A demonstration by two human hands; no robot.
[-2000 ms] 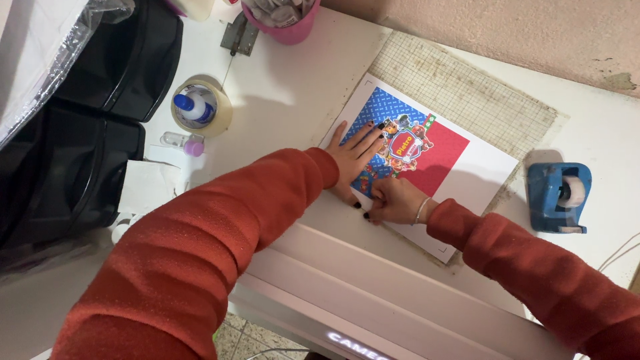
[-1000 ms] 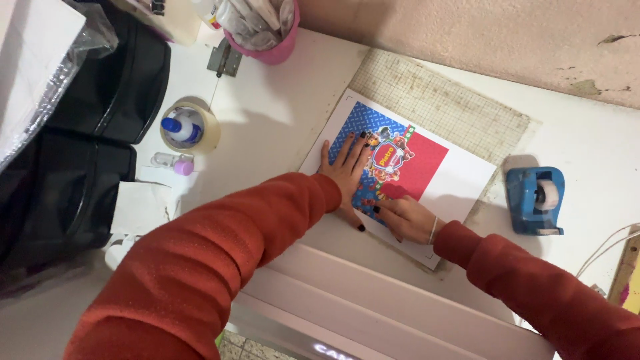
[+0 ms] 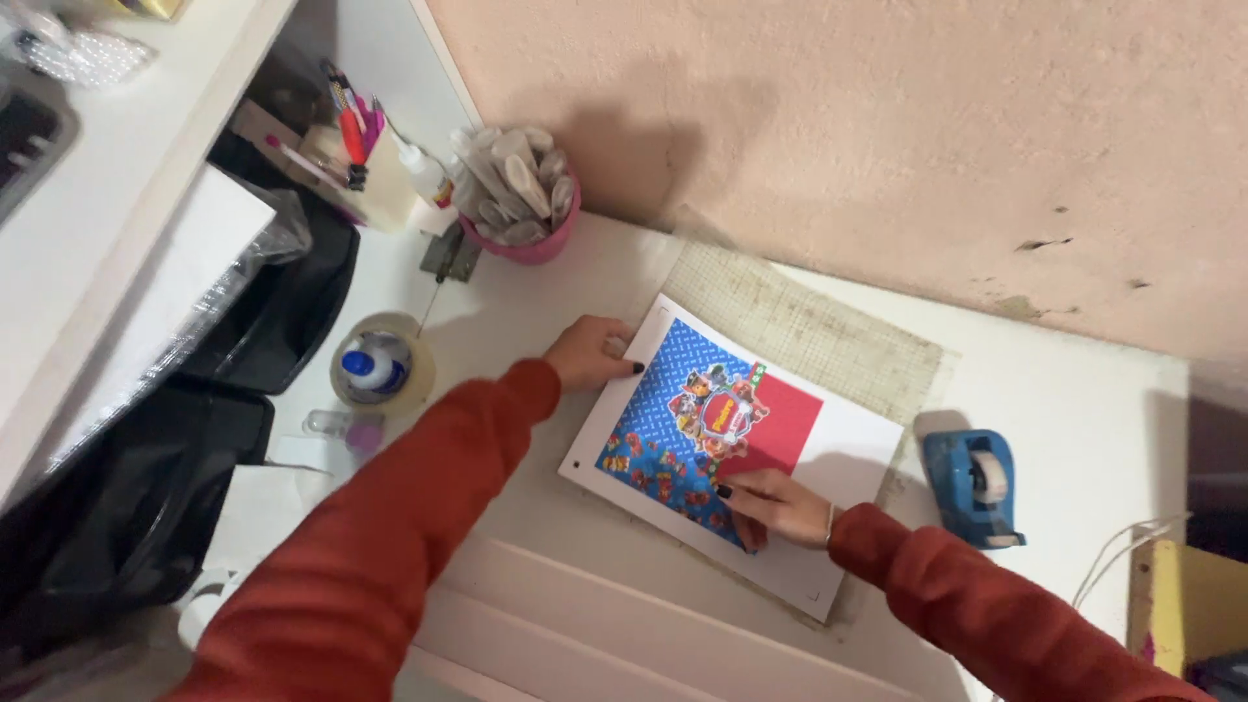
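A white sheet (image 3: 858, 444) printed with a blue and red cartoon design (image 3: 780, 419) lies at a slant on a worn gridded cutting mat (image 3: 809, 322). My left hand (image 3: 590, 353) is at the sheet's upper left edge, thumb out on its margin; whether it pinches the edge cannot be told. My right hand (image 3: 775, 507) rests over the lower part of the design, fingers bent, with the fingertips on the print. Whether anything small is held under those fingers is hidden.
A blue tape dispenser (image 3: 975, 487) stands right of the sheet. On the left are a tape roll (image 3: 421, 369) around a blue-capped bottle (image 3: 375, 366), a small clear bottle (image 3: 331, 425), and black trays (image 3: 146, 487). A pink pot (image 3: 531, 244) stands by the wall (image 3: 877, 146).
My left hand has moved off the printed design to the sheet's upper left edge. My right hand stays over the lower part of the design. The view has shifted to show more wall and shelf.
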